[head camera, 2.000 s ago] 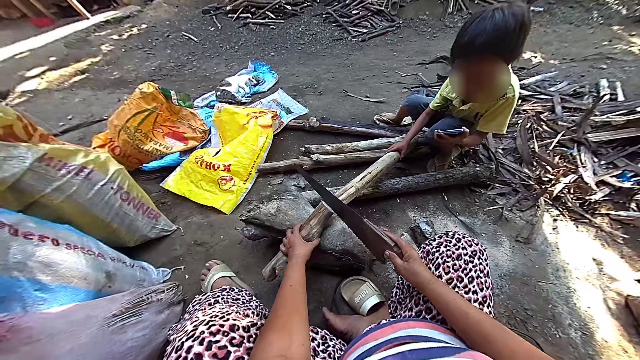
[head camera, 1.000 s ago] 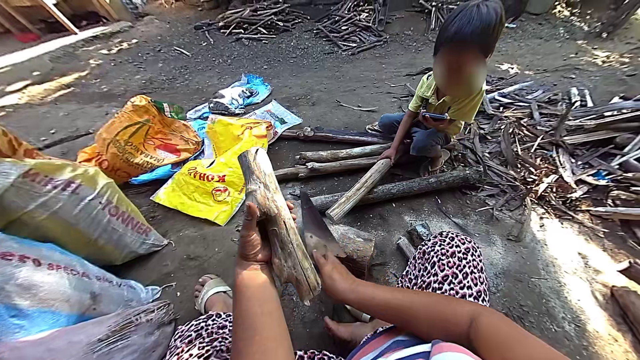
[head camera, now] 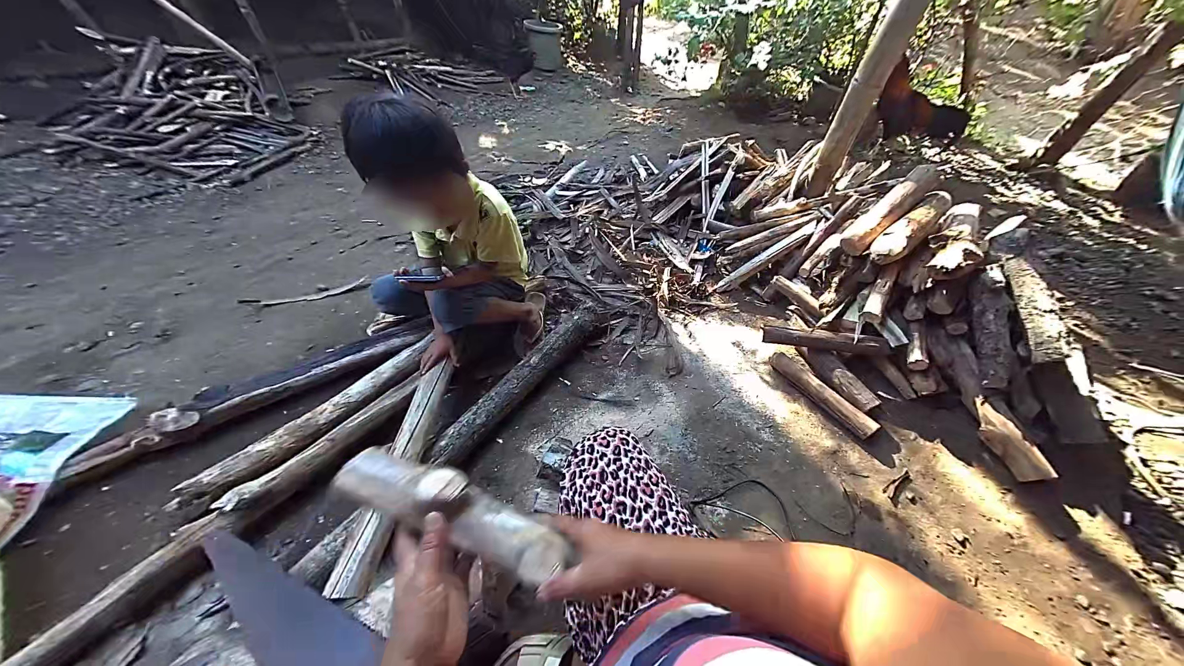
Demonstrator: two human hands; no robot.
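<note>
A short piece of log (head camera: 398,488), blurred, lies slantwise in the air in front of me. My right hand (head camera: 587,558) grips its near right end. Below its middle is my left hand (head camera: 433,587), thumb up against or close to the wood; whether it grips is unclear. A saw's wide metal blade (head camera: 287,606) shows left of my left wrist, its handle hidden. Beyond the held piece, a long split pole (head camera: 375,546) slopes up to a seated person (head camera: 472,231), whose hand rests on its far end while the other holds a phone (head camera: 421,277).
Long poles (head camera: 305,439) lie on the ground at left, and a dark log (head camera: 518,388) runs beside the split pole. Cut firewood (head camera: 911,305) is heaped at right, near a leaning post (head camera: 865,92). More branches (head camera: 185,116) are piled at far left. A printed sack (head camera: 55,444) is at the left edge.
The view has swung right. My right hand, on the saw before, is now on the log piece's end. That piece has tipped from steep to nearly crosswise. The saw blade is now left of my left hand.
</note>
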